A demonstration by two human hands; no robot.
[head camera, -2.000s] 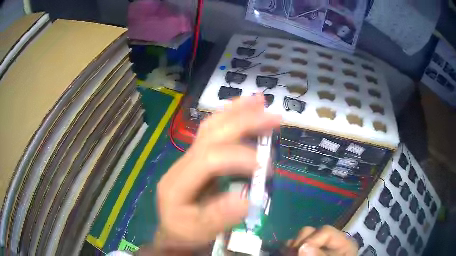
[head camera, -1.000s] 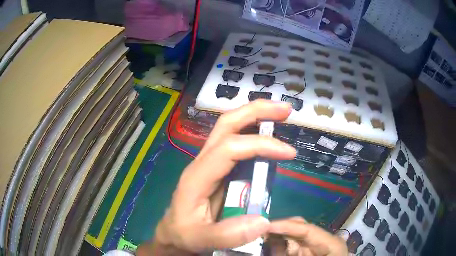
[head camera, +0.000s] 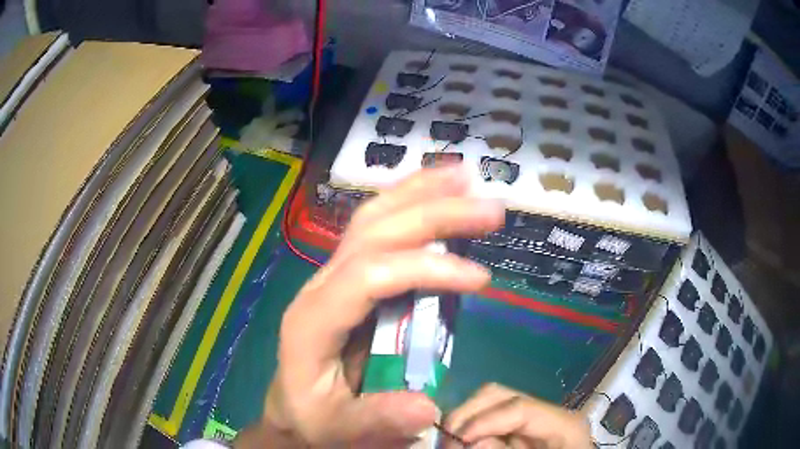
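My left hand [head camera: 351, 316] is bare and slightly blurred at the bottom centre. It holds a narrow handheld unit [head camera: 423, 342] upright between thumb and fingers. The unit shows a grey-white bar, a clear side and a green patch near its lower end. My right hand [head camera: 517, 421] is at the bottom edge, partly cut off, just right of the unit's lower end. Its fingertips pinch a thin dark lead [head camera: 449, 431] that reaches toward the unit's bottom. Whether a speaker hangs on that lead is hidden.
A rear foam tray [head camera: 575, 206] with black speakers at its left lies on dark stacked trays [head camera: 526, 254]. A tilted foam tray [head camera: 605, 405] full of black parts is at right. Cardboard-and-foam layers [head camera: 114, 114] rise at left. A red cable [head camera: 317, 96] hangs behind.
The view has shifted slightly. My left hand's upper fingers have lifted and spread on the unit. My right hand has come up beside the unit's lower end, and a lead now shows at its fingertips.
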